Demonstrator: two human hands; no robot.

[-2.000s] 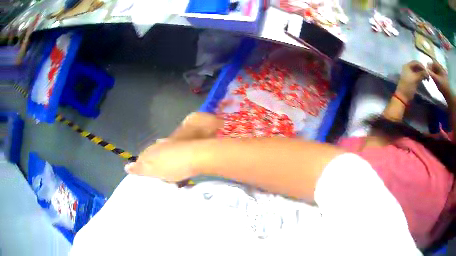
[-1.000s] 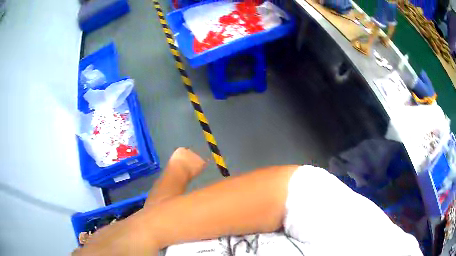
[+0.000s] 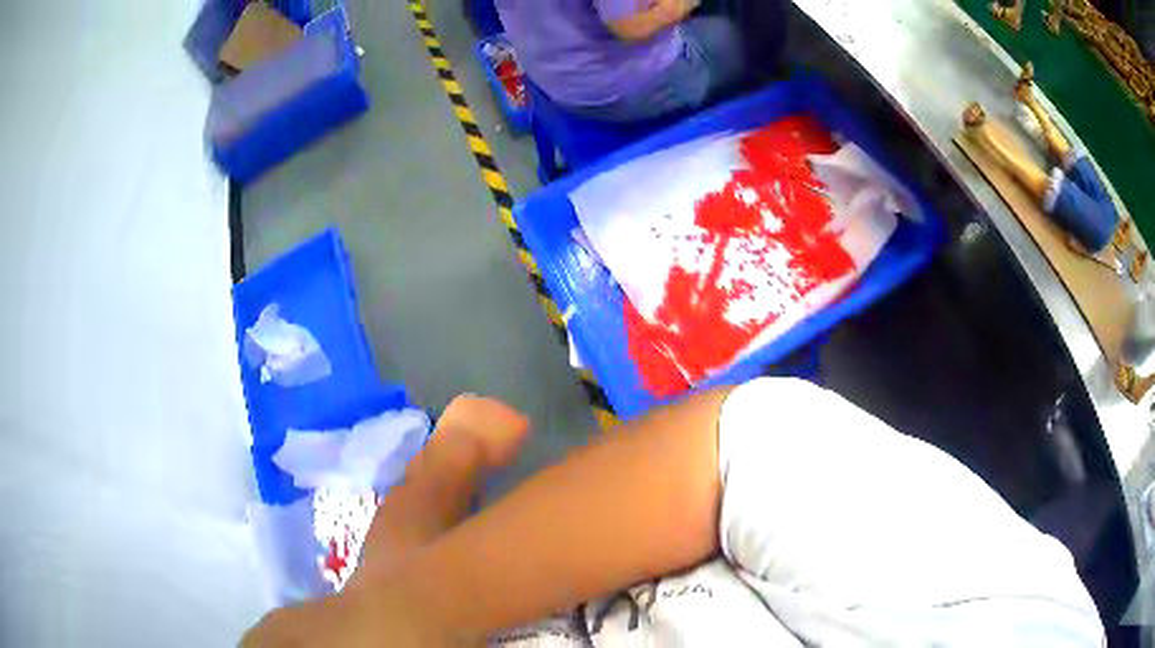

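My right forearm, in a white sleeve, crosses the bottom of the view. My right hand (image 3: pixel 323 620) is blurred and cut off by the lower edge. My left hand (image 3: pixel 475 430) shows beyond the forearm, blurred, its fingers unclear. I see no object in either hand. Just ahead, a blue crate (image 3: pixel 568 272) holds a white liner sheet (image 3: pixel 633 209) with small red parts (image 3: pixel 811 241) spread over it. At lower left, small white and red parts (image 3: pixel 340 525) lie in a blue crate, partly hidden by my arm.
A yellow-black floor tape (image 3: pixel 475 142) runs beside the crate. A seated person in a purple top (image 3: pixel 570 57) is beyond it. Blue crates (image 3: pixel 298 285) line the left side. A long metal table (image 3: pixel 944 95) curves along the right, with another person's hands over a cardboard pad (image 3: pixel 1077 266).
The view has moved along the aisle. The crate of red parts appears nearer and lower, and a seated person has come into view. My arms stay crossed low in front.
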